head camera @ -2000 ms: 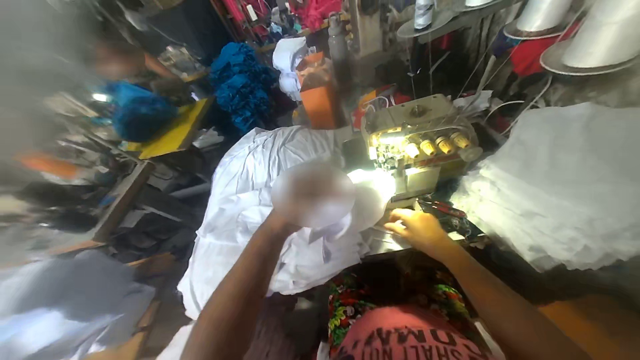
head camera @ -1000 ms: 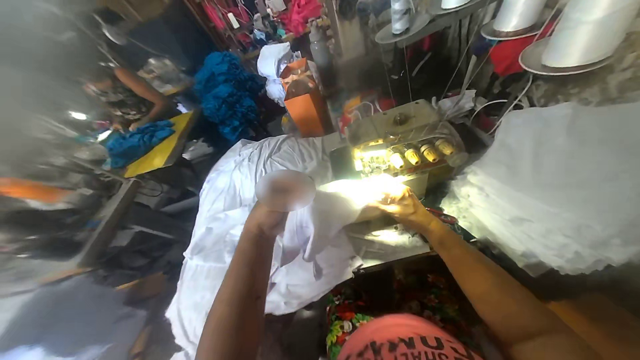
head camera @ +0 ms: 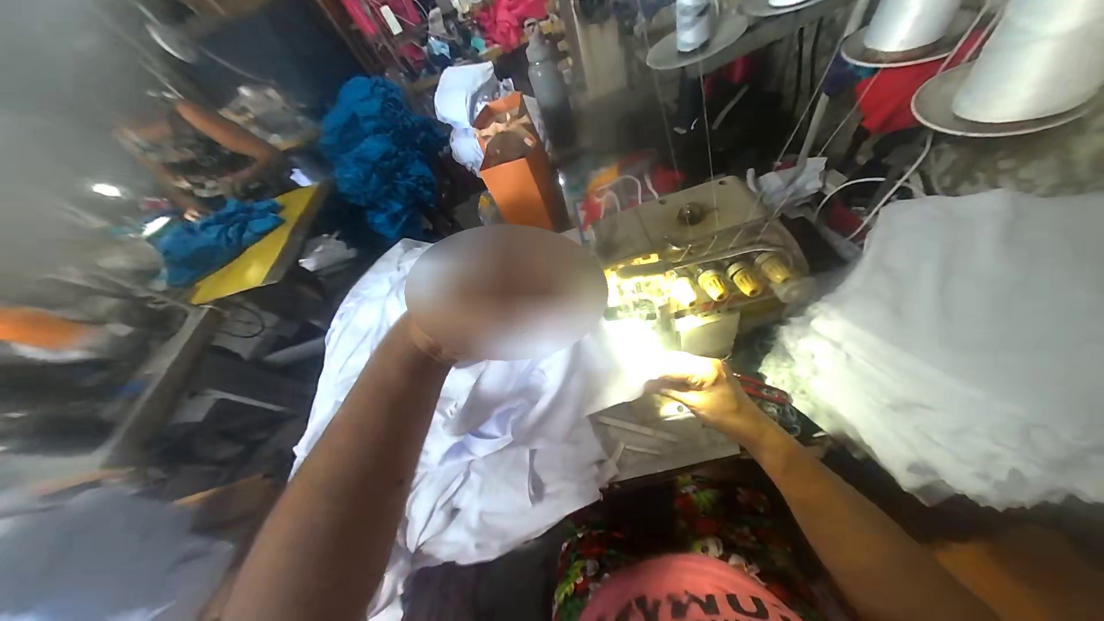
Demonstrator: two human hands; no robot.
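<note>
A heap of white fabric [head camera: 509, 466] lies over the sewing table, left of an overlock sewing machine [head camera: 699, 224] with yellow tension dials. My left hand [head camera: 507, 293] is over the fabric beside the machine; a blurred patch hides its fingers, so its grip cannot be told. Near the lit needle area, my right hand [head camera: 703, 388] pinches the edge of the white fabric between thumb and fingers. Strong light from the lamp washes out the cloth there and hides the needle and presser foot.
A pile of white fabric [head camera: 966, 345] stands at the right, below thread cones [head camera: 1022, 69]. An orange box [head camera: 522, 185] and blue fabric [head camera: 379, 155] are behind. A person [head camera: 207, 151] works at a yellow-topped table [head camera: 250, 259] on the left. Another pale pile [head camera: 103, 552] lies lower left.
From two seconds ago, my right hand has come off the table near the machine's front and taken hold of the cloth edge. My left hand has since moved closer to the machine.
</note>
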